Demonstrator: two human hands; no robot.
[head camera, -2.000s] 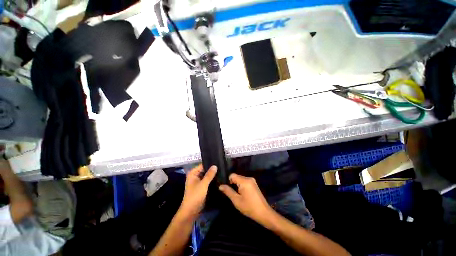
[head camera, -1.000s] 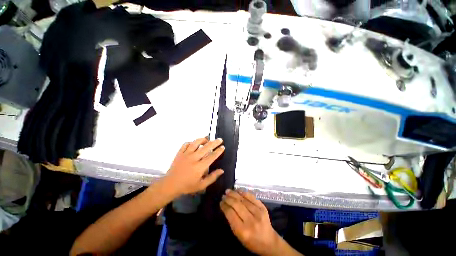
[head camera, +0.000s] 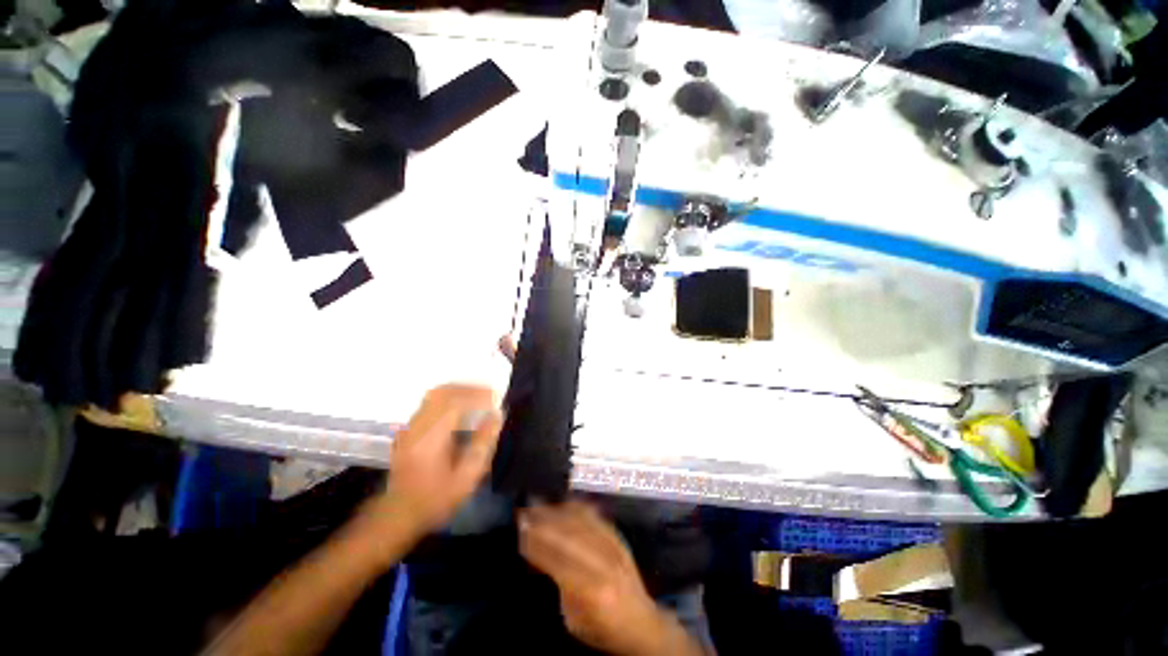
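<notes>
A long black fabric strip (head camera: 546, 385) runs from the needle and presser foot area (head camera: 584, 260) over the table's front edge. My left hand (head camera: 446, 455) is at the strip's left edge, near the front of the table. It is blurred, and its grip cannot be made out. My right hand (head camera: 583, 564) is below the table edge, its fingers at the strip's lower end. It is also blurred, and its fingertips are not clear.
A black heap of cut pieces (head camera: 122, 231) lies at left. The white sewing machine (head camera: 871, 308) fills the right side. A dark flat pad (head camera: 712, 304) lies by the machine. Snips (head camera: 907, 431) and green and yellow scissors (head camera: 993, 468) lie at right. A blue crate (head camera: 884, 636) holds cardboard (head camera: 897, 577).
Since one second ago, my left hand has come off the top of the strip and moved left and down. My right hand is slightly lower and further left. The view has shifted a little.
</notes>
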